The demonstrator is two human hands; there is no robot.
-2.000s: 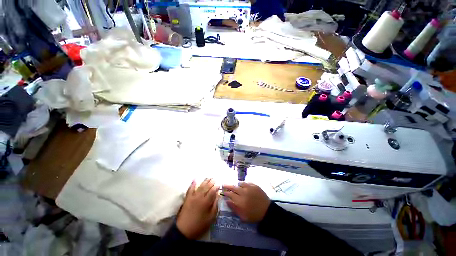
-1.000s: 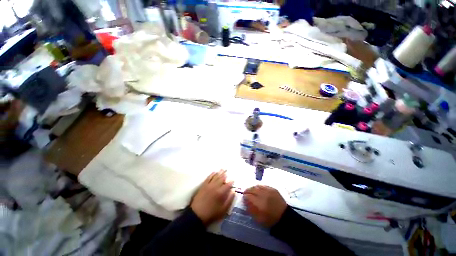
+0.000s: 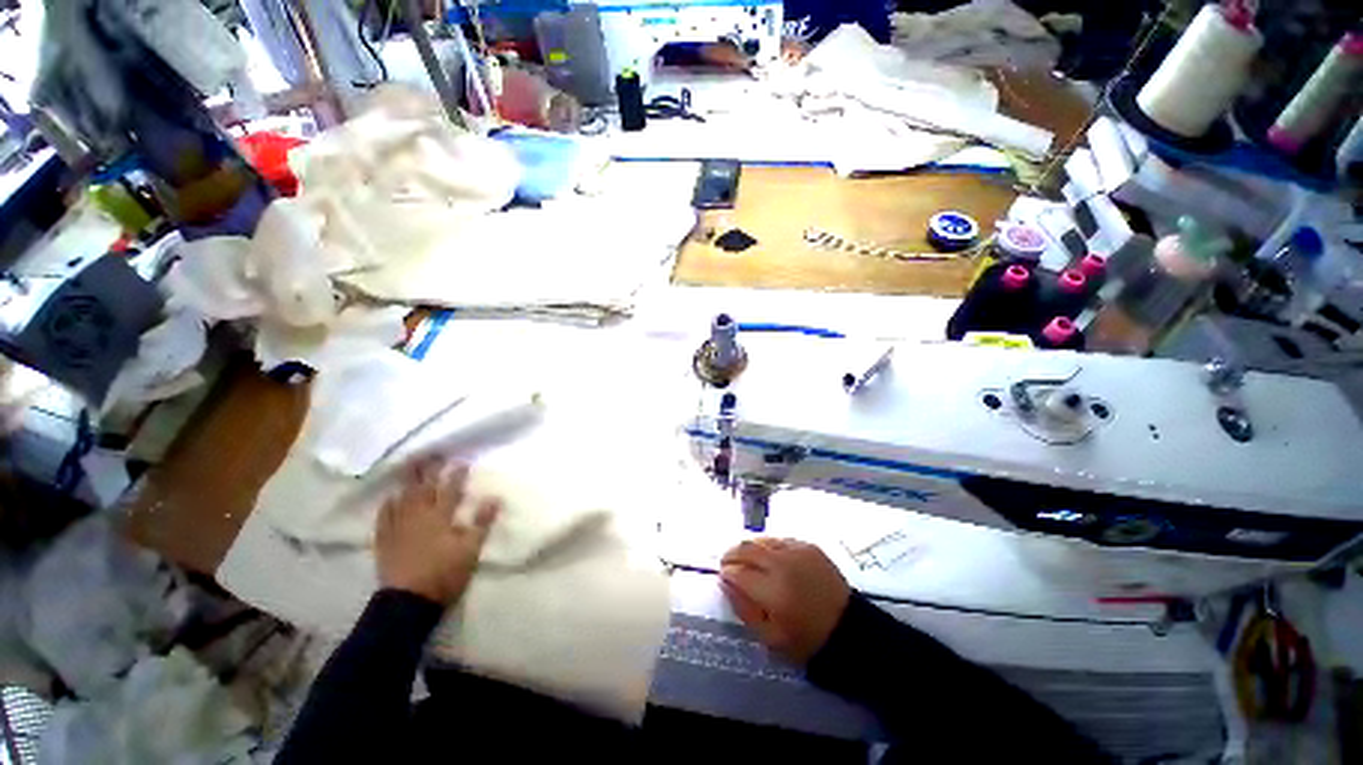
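Observation:
The cream garment panel (image 3: 576, 635) lies left of the needle and hangs over the table's front edge. Folds run across it. A whiter, smaller piece (image 3: 366, 411) lies at its upper left. My left hand (image 3: 434, 531) rests flat on the panel, fingers spread. My right hand (image 3: 785, 595) rests at the table's front edge, just below the presser foot (image 3: 755, 505), fingers curled; whether it grips anything cannot be told. The white lockstitch machine (image 3: 927, 434) stands to the right. Glare hides detail around the needle.
A folded cream bundle (image 3: 508, 262) lies behind left. Thin lines, possibly pins (image 3: 882, 550), lie on the bed. Spools with pink tops (image 3: 1058, 332) and a thread cone (image 3: 1196, 72) stand behind right. Orange-red handles (image 3: 1271, 665) show at the right end.
My left hand has moved left from beside the needle onto the panel. The panel has shifted toward the front edge and now has folds. My right hand stays near the presser foot.

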